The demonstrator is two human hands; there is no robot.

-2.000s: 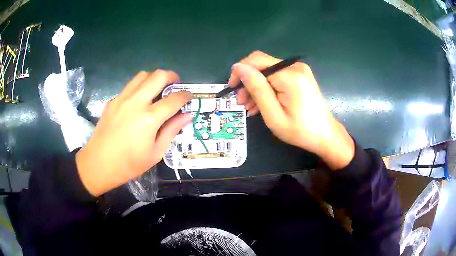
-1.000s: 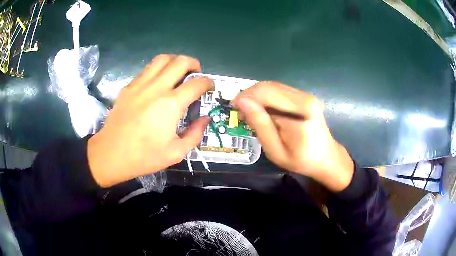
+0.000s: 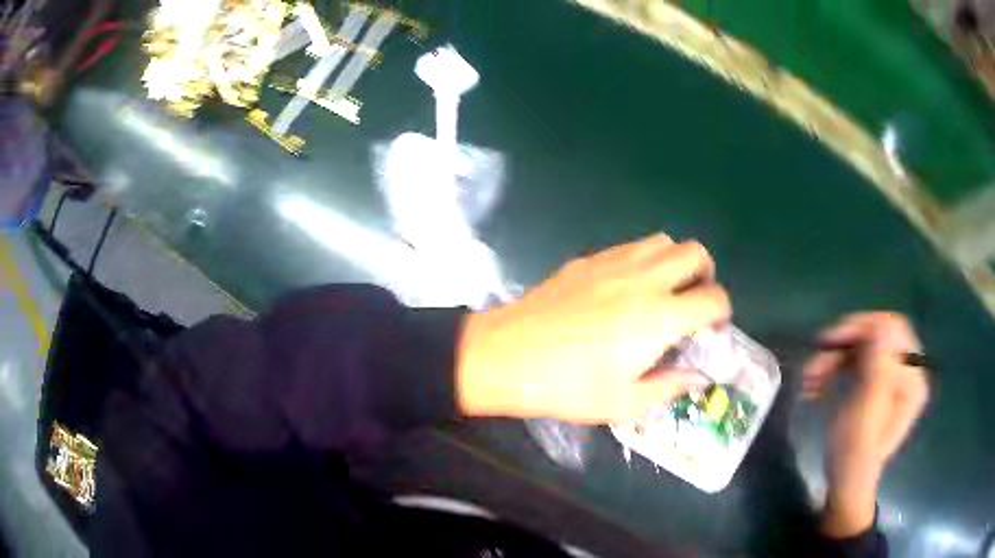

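Observation:
The white socket housing (image 3: 753, 371) lies open on the dark green bench, blurred, with a green circuit board (image 3: 715, 414) and a yellow block inside. My left hand (image 3: 600, 332) covers its upper left part, thumb and fingers on the housing's edge. My right hand (image 3: 873, 381) is to the right of the housing, apart from it, blurred, holding the slim black tool (image 3: 813, 343). A white power cord in a clear plastic bag (image 3: 436, 196) lies beyond my left forearm, with its white plug (image 3: 446, 72) at the far end.
A heap of brass contact assemblies (image 3: 213, 49) lies at the far left, with wired ones (image 3: 327, 76) beside it. Red-handled pliers (image 3: 98, 46) are at the upper left corner. A worn cream edge rail (image 3: 786, 93) borders the brighter green conveyor belt (image 3: 873, 65) at the upper right.
The view has turned left, so the housing and hands appear further right. My right hand has come off the housing with the black tool. My left hand stays on the housing.

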